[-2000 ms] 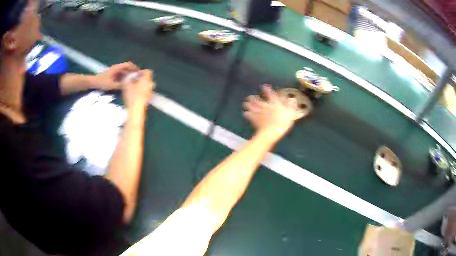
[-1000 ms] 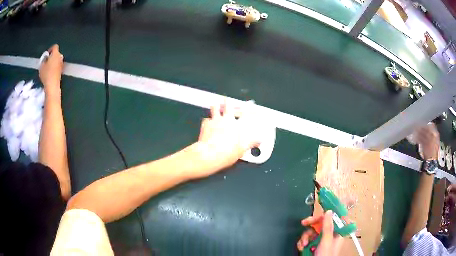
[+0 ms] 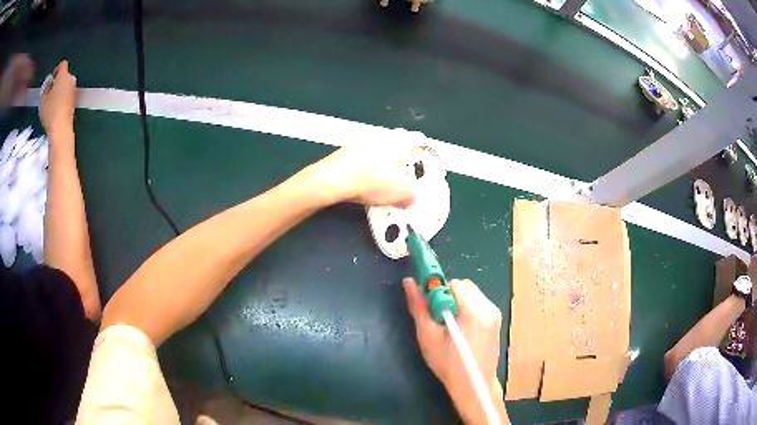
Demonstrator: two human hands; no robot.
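Note:
An off-white plastic cover (image 3: 430, 199) with dark holes lies on the green bench against the white strip. My left hand (image 3: 373, 173) lies on its left and upper part and holds it; the fingertips are hard to make out. My right hand (image 3: 458, 332) grips the green hot glue gun (image 3: 428, 272) from below. The dark nozzle touches or nearly touches the cover beside its lower hole; I cannot tell which. A white glue stick (image 3: 471, 365) runs out of the back of the gun.
A cardboard rest (image 3: 581, 303) with glue specks lies at right, by a grey metal post (image 3: 676, 153). A black cable (image 3: 144, 124) hangs at left. Neighbours' arms are at both sides. Pale small parts (image 3: 23, 195) lie far left. More covers (image 3: 704, 204) and wired units (image 3: 656, 91) are on the belt.
My left hand brought a cover from the belt to the bench. My right hand lifted the glue gun from over the cardboard and moved left, so its nozzle is now at the cover.

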